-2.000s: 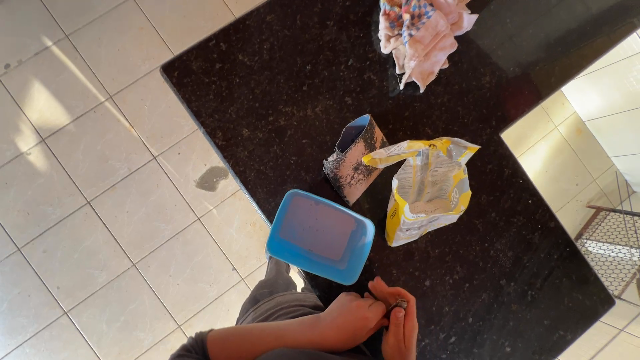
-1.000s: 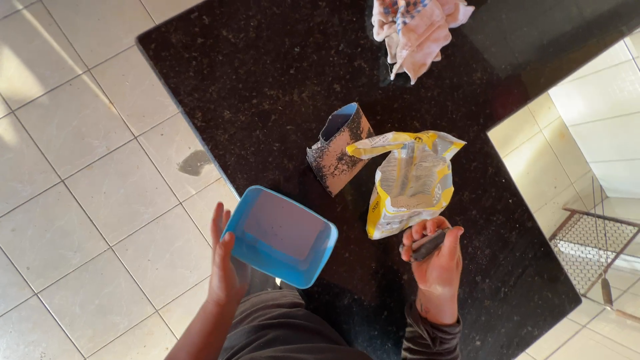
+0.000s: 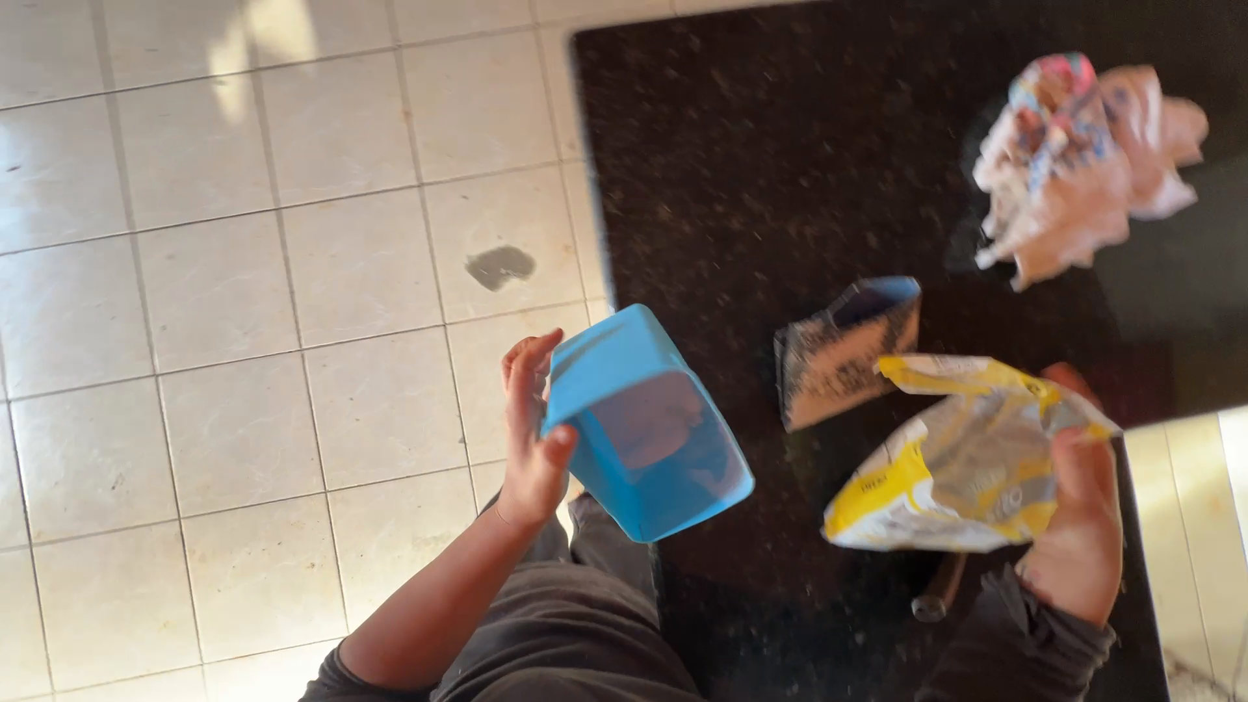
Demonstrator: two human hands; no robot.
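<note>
My left hand grips the left side of a blue plastic container, which is tilted and holds a layer of pale, powdery stuff. Off the right edge of the container, my right hand is closed on the side of an open yellow and white plastic bag. A dark object with a rounded end lies on the counter, partly hidden below the bag. Just behind the bag stands an open, worn box-like sleeve with a bluish inside.
A crumpled pink cloth with a coloured pattern lies at the back right of the black speckled stone counter. The counter's left edge runs beside the container, with pale floor tiles beyond it.
My right hand has let go of the dark object it held and taken hold of the yellow and white bag. The blue container is now tilted in my left hand. The view has turned.
</note>
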